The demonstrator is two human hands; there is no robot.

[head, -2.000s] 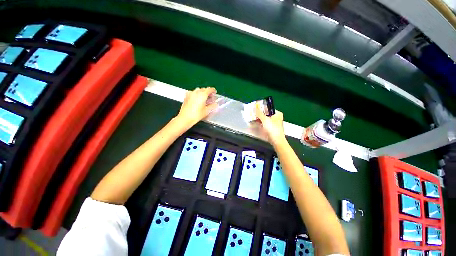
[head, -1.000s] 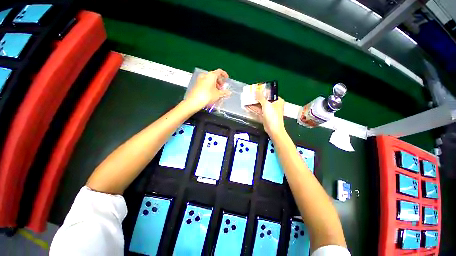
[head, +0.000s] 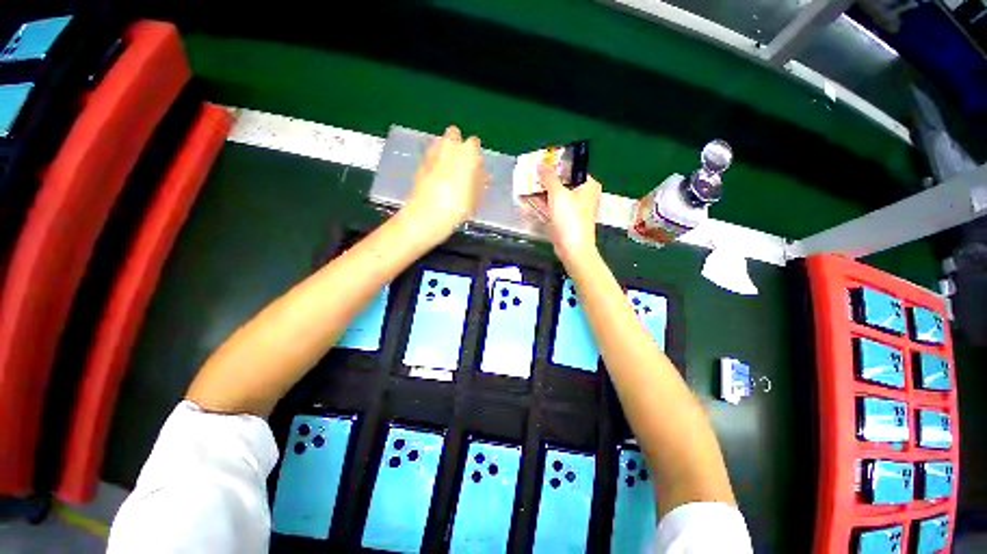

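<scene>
My right hand (head: pixel 571 211) holds the white and black squeegee card (head: pixel 550 171), with orange print, over the right part of the film stack. My left hand (head: pixel 449 179) is over the grey translucent film stack (head: pixel 403 162), fingers bent; whether it pinches a film cannot be told. The black foam phone tray (head: pixel 487 406) lies nearer me with light-blue smartphones (head: pixel 436 322) in two rows, lenses at the far ends. My right forearm hides part of the tray's right side. White pieces show by the edges of two phones.
Beyond the tray's right end are a pump bottle (head: pixel 671 206), a white wipe (head: pixel 728 271) and a small clip with a blue-white wad (head: pixel 735 381). A red foam tray of phones (head: pixel 819 357) is at the right. Stacked red and black trays (head: pixel 103 243) stand at the left.
The view has shifted, so the trays appear higher and further left. The clear film seen at my left hand's fingers earlier no longer shows clearly. My right hand still holds the card.
</scene>
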